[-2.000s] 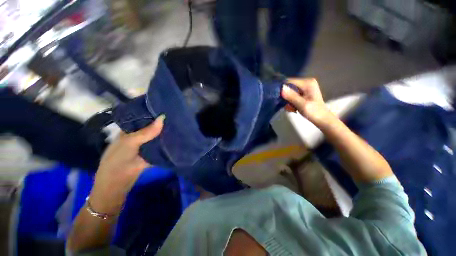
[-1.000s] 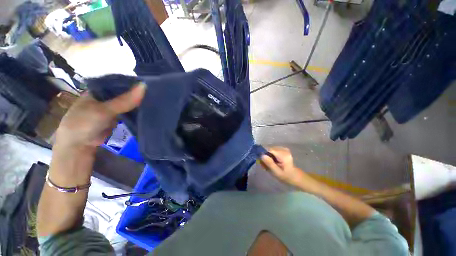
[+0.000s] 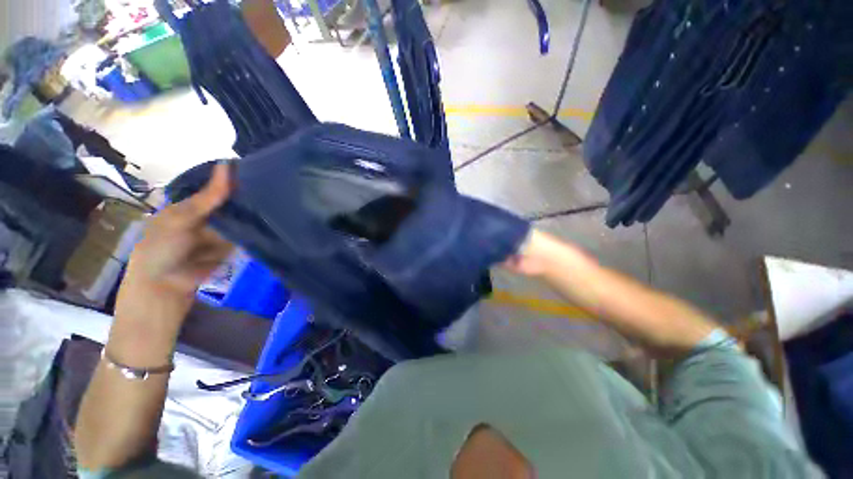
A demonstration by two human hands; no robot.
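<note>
A dark blue denim garment (image 3: 281, 196) is held up in front of me between both hands. Its collar opening faces me, with a small light-lettered neck label inside. No hanger can be made out inside the collar. My left hand (image 3: 178, 234) grips the garment at its left shoulder, mainly with the thumb side. My right hand (image 3: 530, 254) is shut on the right shoulder edge; its fingers are partly hidden and blurred. The lower part of the garment hangs over the blue crate.
A blue crate (image 3: 271, 438) of tangled black hangers (image 3: 313, 398) stands below. Denim garments (image 3: 692, 103) hang at the upper right, others (image 3: 238, 75) at the upper left. A white table (image 3: 812, 297) is at right. Rail legs (image 3: 552, 126) stand on the floor. A green container (image 3: 161, 58) is farther back.
The garment has tilted and its collar opening has flattened. My right hand has moved up and a little right, and my left hand has shifted slightly right. Both still hold the garment.
</note>
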